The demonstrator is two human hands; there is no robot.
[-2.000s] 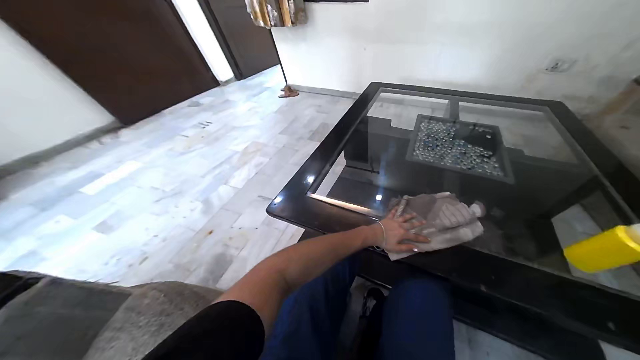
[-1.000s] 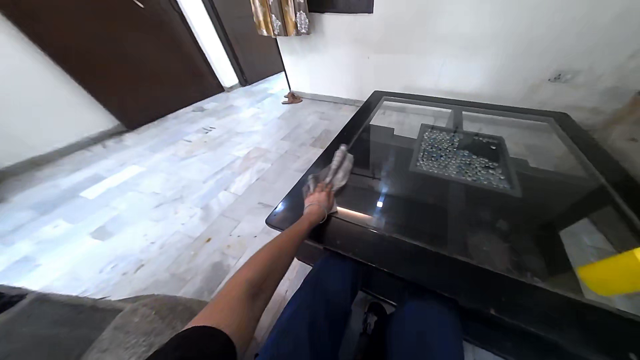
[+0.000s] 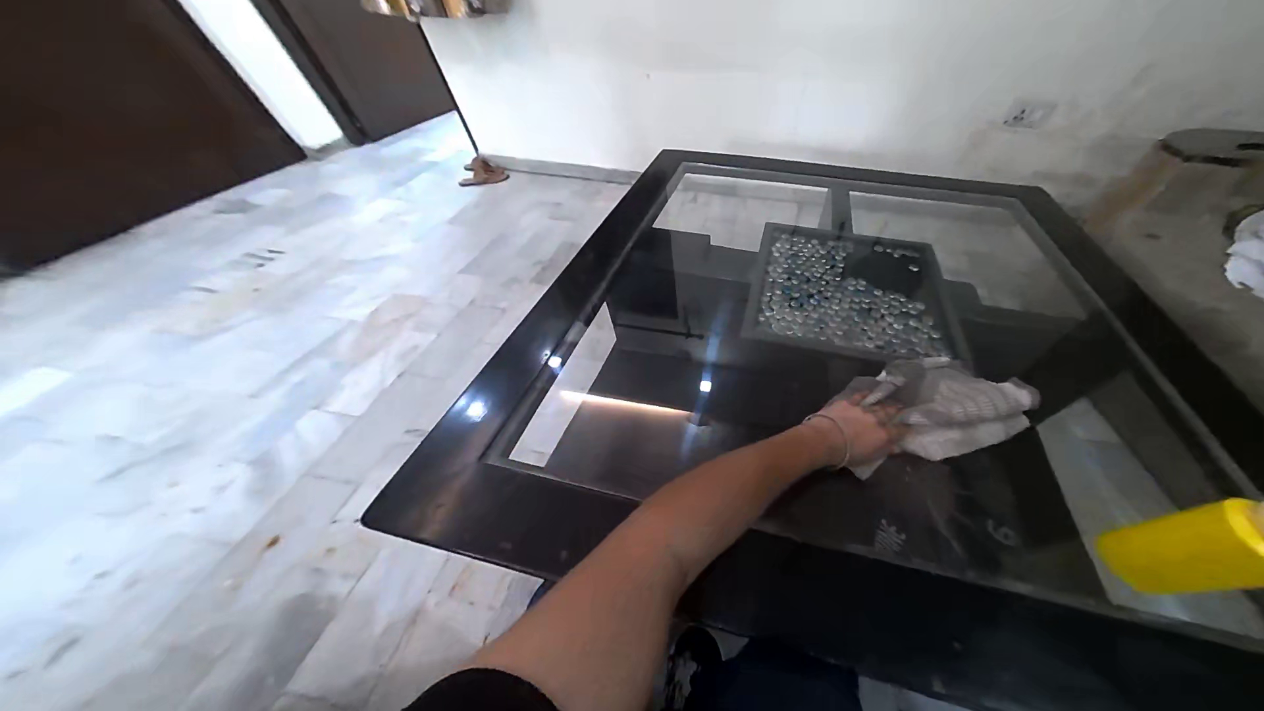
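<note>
My left hand [image 3: 865,431], with a thin band at the wrist, presses and grips a crumpled light cloth [image 3: 953,405] on the glass top of a black-framed table [image 3: 780,395]. The cloth lies just below a dark recessed square holding glass pebbles [image 3: 839,301], which shows in the tabletop. Over the table's right side is a yellow container [image 3: 1180,546], tilted and cut off by the frame edge; what holds it is hidden. My right hand is not in view.
Marble tile floor [image 3: 247,395] stretches to the left, with brown footwear [image 3: 484,172] near the wall. A stool [image 3: 1215,148] stands at the far right, past the table. A wall socket [image 3: 1029,115] is above the table's far side. Dark doors are at upper left.
With the cloth, my left hand first went left to the table's left edge, then came back right onto the glass near the pebbles. The yellow container stays at the right.
</note>
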